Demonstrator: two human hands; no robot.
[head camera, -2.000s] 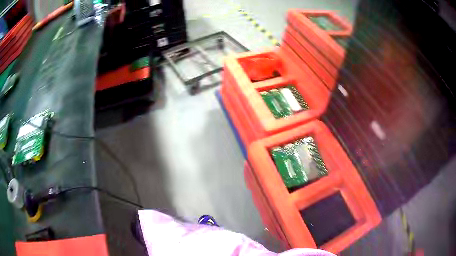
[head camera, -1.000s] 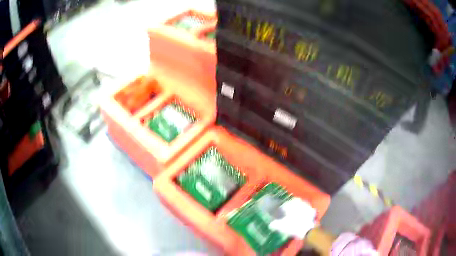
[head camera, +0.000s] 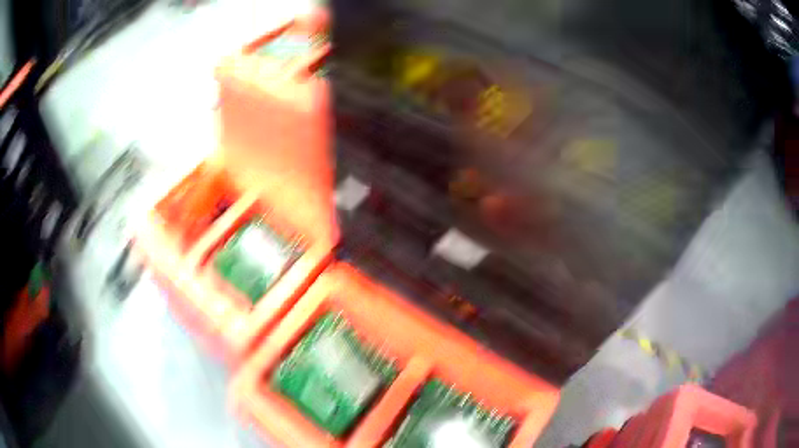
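A green circuit board (head camera: 307, 372) with a silver-white block lies in the near orange-red foam tray (head camera: 390, 302). A second green board (head camera: 438, 404) lies in the compartment to its right, cut off by the bottom edge. A bright white patch on it is blurred; it looks like its metal block. Another board (head camera: 241, 262) lies in the tray behind, beside a compartment that shows only orange-red. Neither my left hand nor my right hand can be made out.
A tall dark crate stack or cabinet (head camera: 526, 297) with white labels stands directly behind the trays. More foam stands behind at the upper left (head camera: 272, 118). Another red tray (head camera: 701, 411) is at the lower right. Dark crates are at the far left. The picture is blurred.
My gloved right hand and pink sleeve, at the right-hand board a second ago, have gone from view. The board lies in its compartment. The view has shifted, with the trays lower and further left.
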